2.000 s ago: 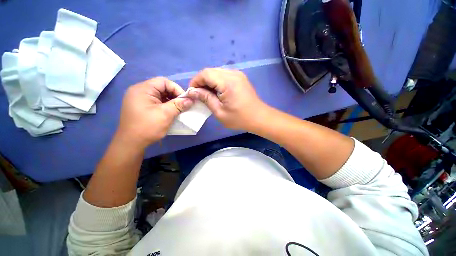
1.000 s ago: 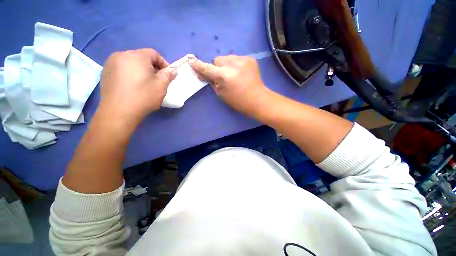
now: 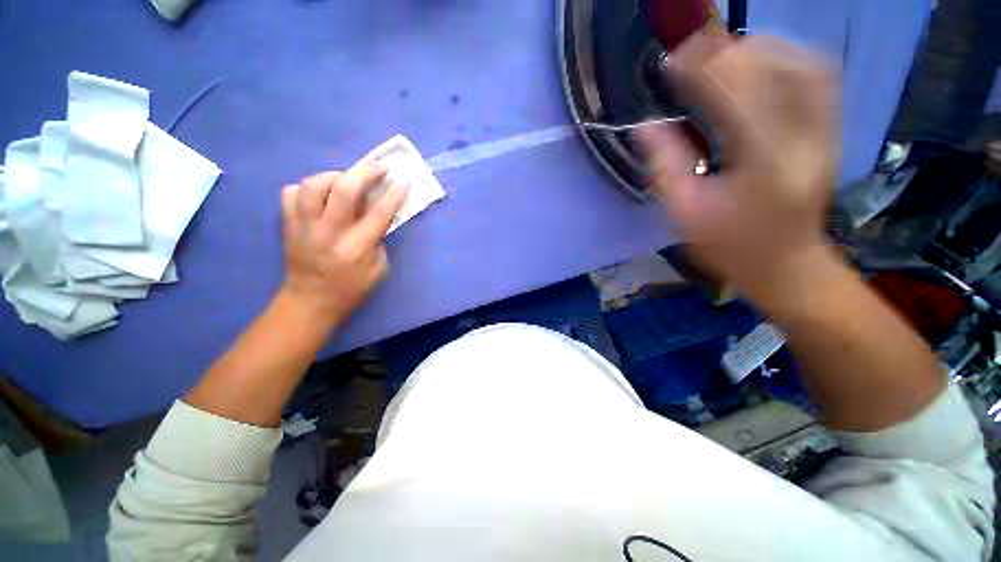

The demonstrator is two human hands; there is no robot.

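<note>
A small white fabric piece (image 3: 422, 189) lies on the blue-violet table cover near the middle. My left hand (image 3: 338, 236) holds it down, fingertips pressed on its left part and hiding some of it. My right hand (image 3: 757, 159) is blurred and lies over the steam iron at right. The iron's dark soleplate (image 3: 602, 66) with its shiny rim shows left of the hand. The reddish handle (image 3: 678, 18) shows only at its top end; the hand covers the rest. Whether the fingers close on it cannot be told.
White pieces (image 3: 108, 181) lie overlapping in a fan at left, with a thin dark thread (image 3: 195, 104) beside them. Another white piece (image 3: 173, 7) is cut off at the top edge. A pale streak (image 3: 505, 146) crosses the cover. Boxes and clutter lie below the table's front edge.
My right hand has let go of the white piece and moved right, over the iron. The piece, earlier held between both hands, now lies on the cover under my left fingers.
</note>
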